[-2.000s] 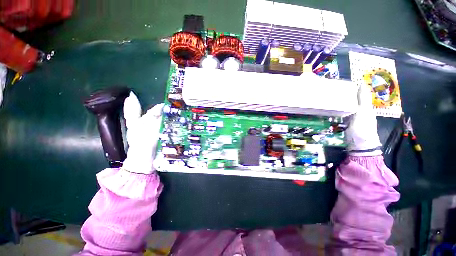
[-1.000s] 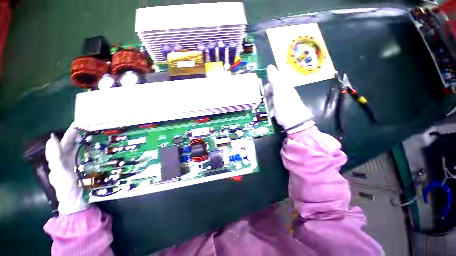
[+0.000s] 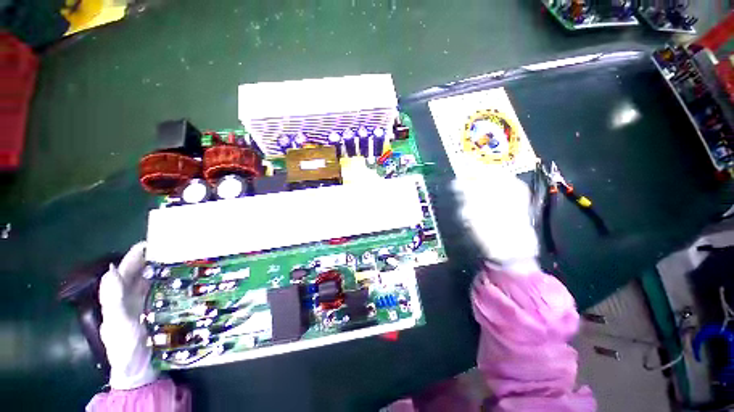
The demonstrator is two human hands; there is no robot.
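Observation:
The power board [image 3: 265, 282] lies component side up on the dark green mat, with a long silver heatsink across it, a finned heatsink block [image 3: 318, 105] at the back and two copper-red chokes at its back left. My left hand [image 3: 125, 322], in a white glove, is at the board's left edge with fingers against it. My right hand [image 3: 497, 221], gloved and blurred, is off the board's right side, below the yellow parts dish [image 3: 489, 137] on its white square. Its fingers are too blurred to read. Side cutters [image 3: 575, 195] lie just right of it.
A black barcode scanner [image 3: 84, 294] lies partly hidden behind my left hand. A red block [image 3: 16, 100] is at the far left and a yellow item [image 3: 95, 14] at the top left. More boards stand at the top right [image 3: 591, 14] and right edge [image 3: 696, 109].
The view has shifted, so the board first moved left in the picture, then lower. My right hand has left the board's right edge and moved right. My left hand stays at the left edge.

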